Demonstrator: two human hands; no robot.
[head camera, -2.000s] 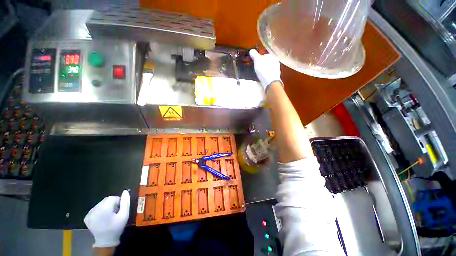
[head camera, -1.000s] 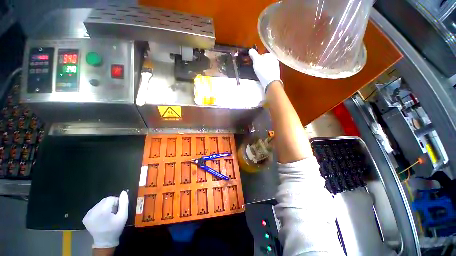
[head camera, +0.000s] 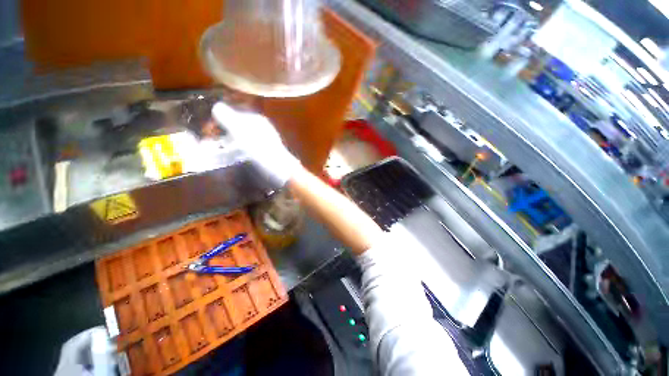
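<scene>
My right hand, white-gloved and blurred, is at the right end of the steel solder machine. A small dark and copper-orange part, which looks like a wound coil, is at its fingertips and seems gripped. My left hand, also gloved and blurred, is at the lower left beside the orange fixture tray, cut off by the bottom edge; its fingers are unclear. Blue-handled side cutters lie open on the tray. The flux jar stands right of the tray, partly behind my right forearm.
A white pad with yellow tape lies on the machine's front ledge. The clear extraction hood hangs above. A steel tray with dark coils is at the right. A dark mat is left of the orange tray.
The view has swung right, so the bench appears shifted left and tilted. My right hand has come back slightly toward the wrapped pad, with the copper-orange part moving with it.
</scene>
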